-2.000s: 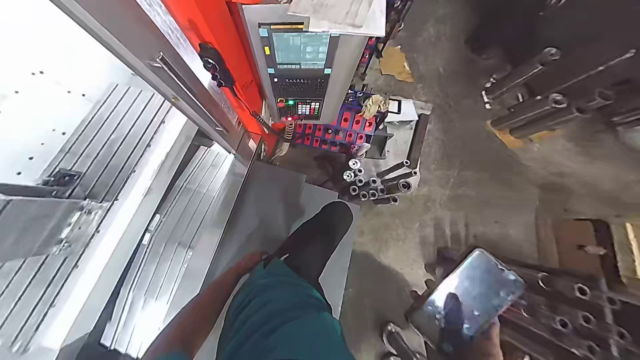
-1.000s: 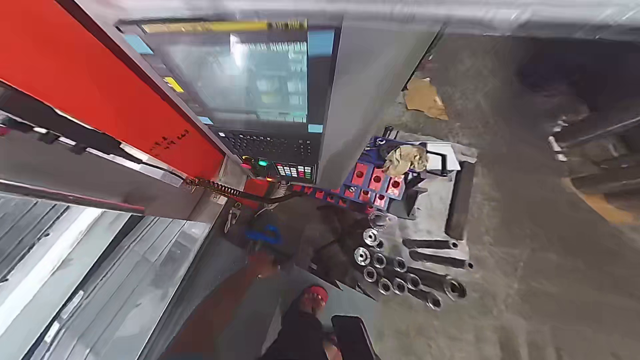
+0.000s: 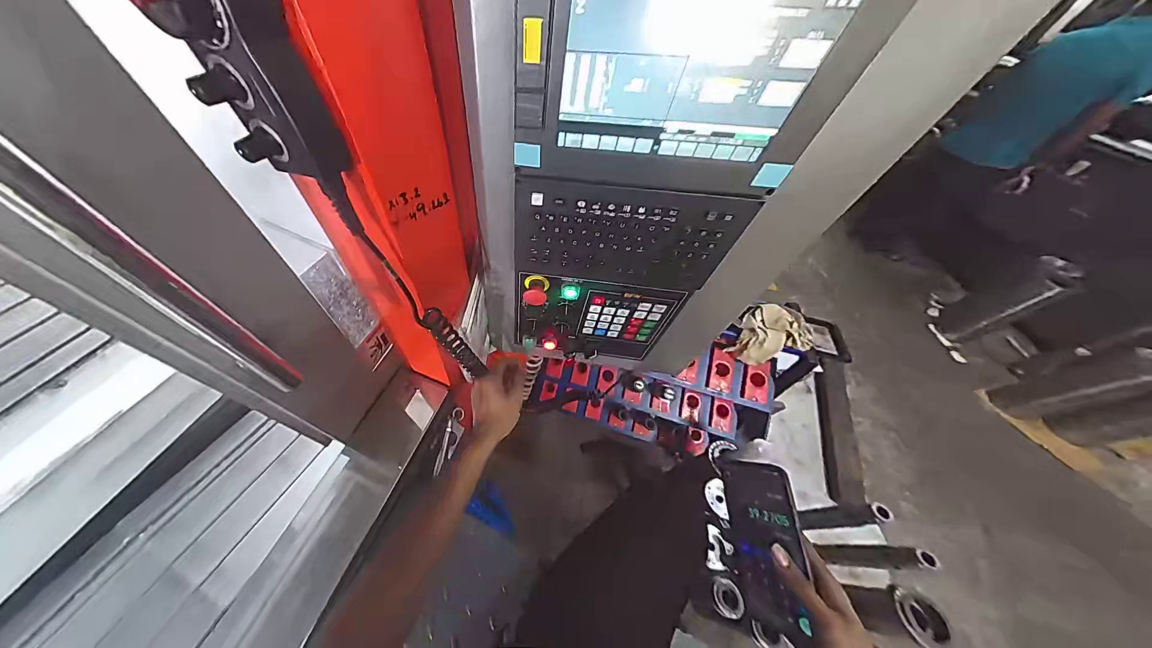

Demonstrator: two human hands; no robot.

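My left hand [image 3: 498, 396] is raised at the lower left corner of the machine's control panel [image 3: 621, 315], beside a coiled cable [image 3: 453, 342]. Something orange shows just above its fingers; whether the hand grips it is unclear. In my right hand [image 3: 823, 594] is a smartphone [image 3: 765, 540], its screen lit with digits and my thumb over its face. Above the panel's keys are a black keyboard [image 3: 621, 234] and a bright monitor [image 3: 675, 81]. A black handheld control pendant [image 3: 270, 99] with knobs hangs at the upper left.
Red and blue tool-holder racks [image 3: 657, 396] stand below the panel, with a crumpled cloth [image 3: 769, 333] at their right end. Metal tubes [image 3: 868, 553] and rings lie at the lower right. The slotted machine table [image 3: 135, 504] is at left. Another person [image 3: 1035, 117] stands at upper right.
The view has moved closer to the control panel. My left hand, low in front of the panel a second ago, is now up at its lower corner. The phone in my right hand now shows a lit screen.
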